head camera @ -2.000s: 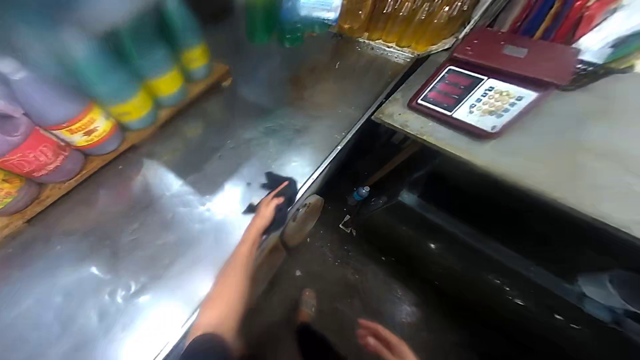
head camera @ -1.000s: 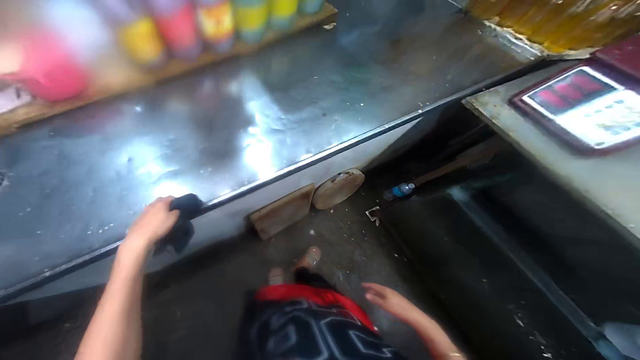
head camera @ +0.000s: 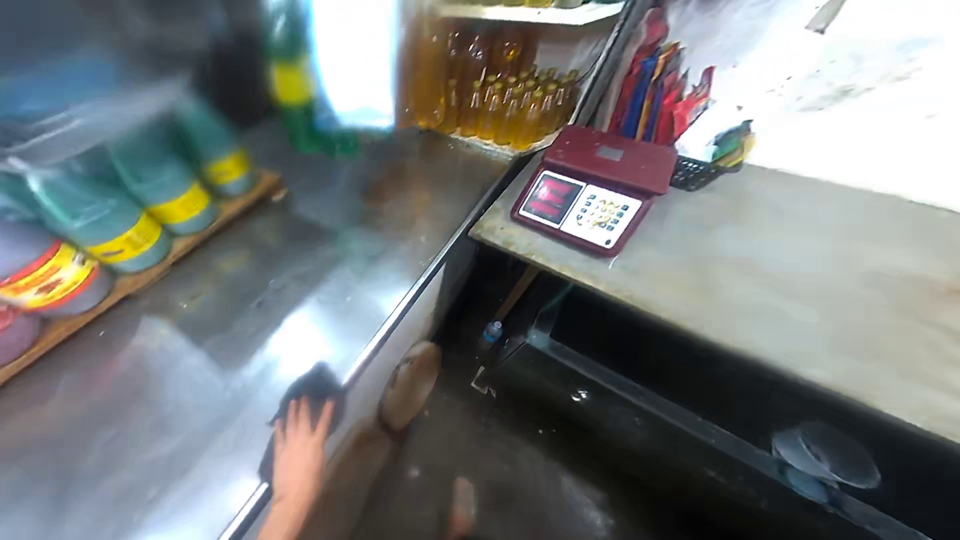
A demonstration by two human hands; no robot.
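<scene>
My left hand (head camera: 300,442) lies with spread fingers on a dark cloth (head camera: 319,386), pressed against the shiny metal counter top (head camera: 247,307) near its front edge. Part of the cloth hangs at that edge. My right hand is out of view. A round wooden board (head camera: 410,384) leans low against the counter's front side, to the right of the cloth.
Soft drink bottles (head camera: 131,232) stand on a wooden plank (head camera: 150,274) at the left. A red digital scale (head camera: 592,187) sits on the right-hand table (head camera: 750,277). Yellow-filled bottles (head camera: 514,112) line a shelf behind. A small bottle (head camera: 492,331) lies below, near a dark bench.
The view has swung toward the scale. My right hand, seen in both earlier frames, has left the view. My left hand stays with the cloth at the counter's edge.
</scene>
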